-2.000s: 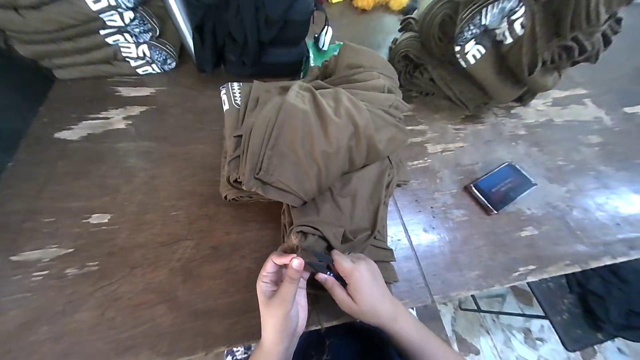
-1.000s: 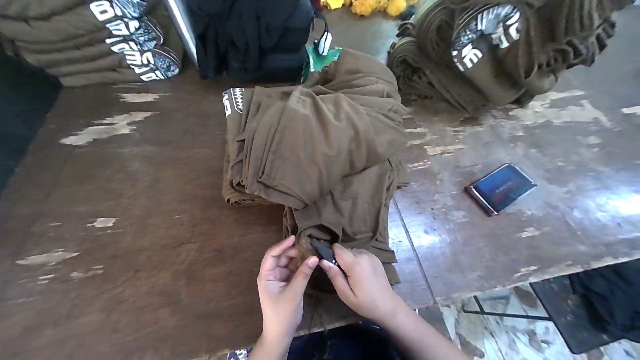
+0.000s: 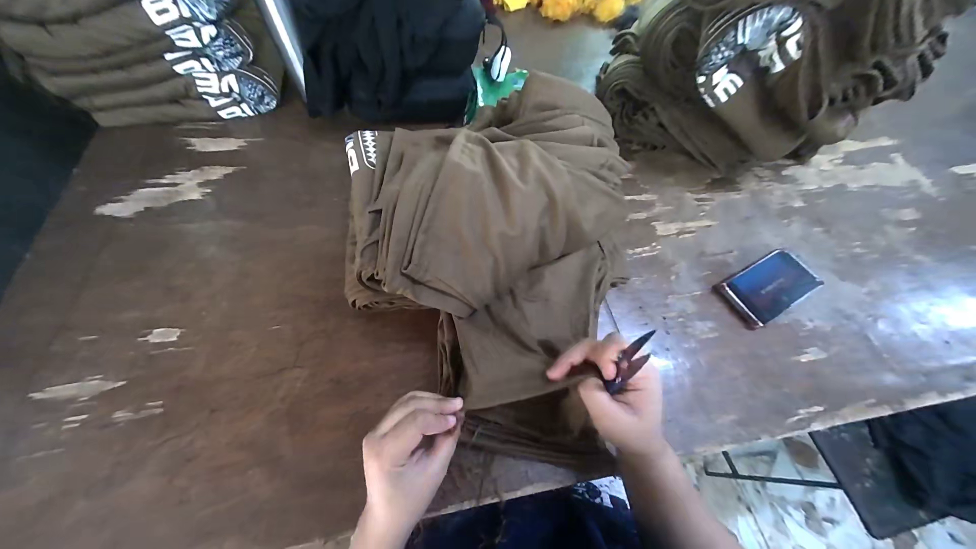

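A pile of brown printed fabric garments (image 3: 488,221) lies on the worn wooden table, its lower part hanging toward the near edge. My right hand (image 3: 621,389) holds small dark thread snips (image 3: 629,362) in the palm, blades pointing up and right, while its thumb and index finger are at the right side of the lower brown cloth (image 3: 526,335). My left hand (image 3: 412,442) pinches the lower left corner of that cloth between thumb and fingers. Part of the snips is hidden by the fingers.
A smartphone (image 3: 772,288) lies on the table (image 3: 229,366) at the right. Folded brown garments (image 3: 114,69) stand at the back left, black fabric (image 3: 389,61) at the back centre, and another brown pile (image 3: 747,84) at the back right. A dark seat (image 3: 869,480) is below the right edge.
My hands have moved apart, the right one up and to the right with the snips. The bunched cloth they held together is now spread between them.
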